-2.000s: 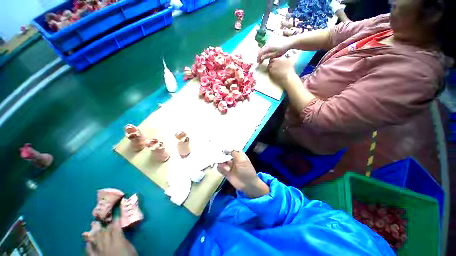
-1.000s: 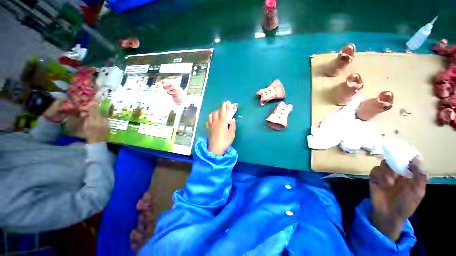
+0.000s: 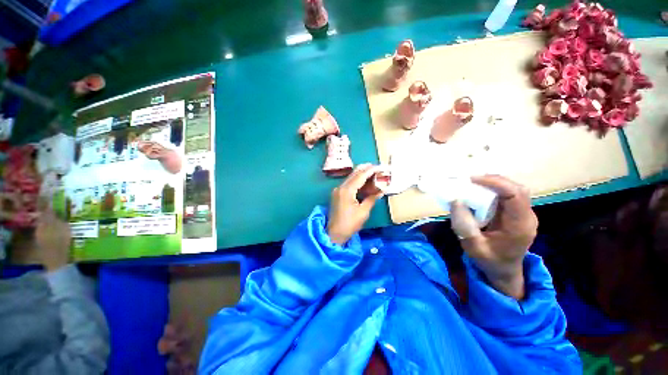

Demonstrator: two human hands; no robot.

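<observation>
My left hand holds a small pinkish ornament body at the near left edge of the cardboard mat. My right hand is closed round a white glue bottle, with white rag around it. The bottle's thin end points left towards the held body; whether it touches is unclear. Three bodies stand on the mat, one of them at its far left corner. Two more bodies lie on the teal bench, the nearer one beside the mat. White rag also lies on the mat, hard to separate from the glare.
Red-pink flower heads are heaped at the mat's far right. A pale spare bottle lies beyond the mat. An instruction sheet lies left, with a body on it. A flower-topped ornament stands on the belt. A co-worker's grey sleeve is at far left.
The view has swung right. My left hand has moved right to the mat's edge and now holds a body. My right hand has brought the bottle left, close to it.
</observation>
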